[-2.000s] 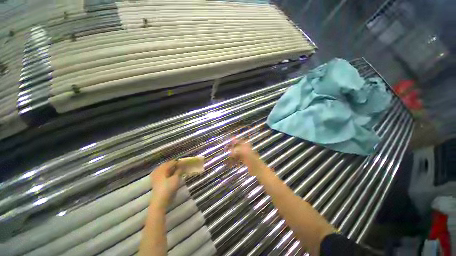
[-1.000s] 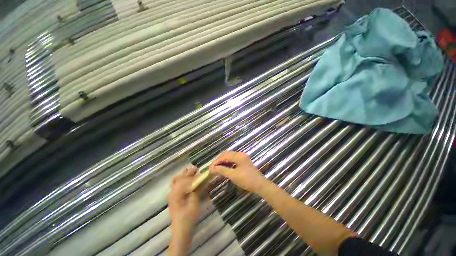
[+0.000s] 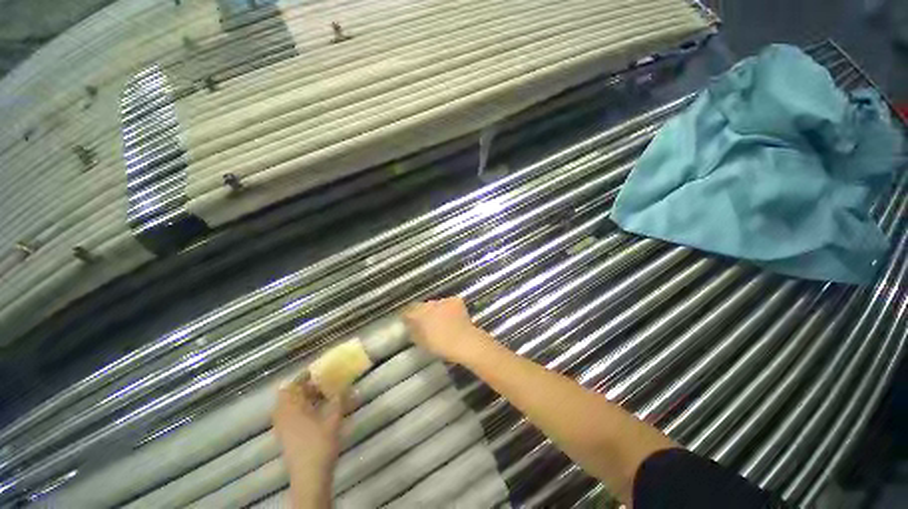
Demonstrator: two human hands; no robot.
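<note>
An off-white cloth (image 3: pixel 398 395) lies in long parallel ridges over the shiny metal tubes (image 3: pixel 637 328) at the lower left. My left hand (image 3: pixel 311 423) is shut on a small pale yellow pad (image 3: pixel 340 367) above the cloth's upper ridge. My right hand (image 3: pixel 438 328) pinches the cloth at its upper right corner, beside the bare tubes. Its fingertips are blurred, and any small clip in them cannot be made out.
A crumpled blue-green cloth (image 3: pixel 767 169) lies on the tubes at the right. Across a dark gap, a neighbouring rack (image 3: pixel 418 84) carries cream cloth with dotted clips and a bare shiny strip (image 3: pixel 154 149).
My left hand has moved left and down with the pad, away from my right hand. My right hand has gone from the pad to the cloth's corner. The view has shifted slightly.
</note>
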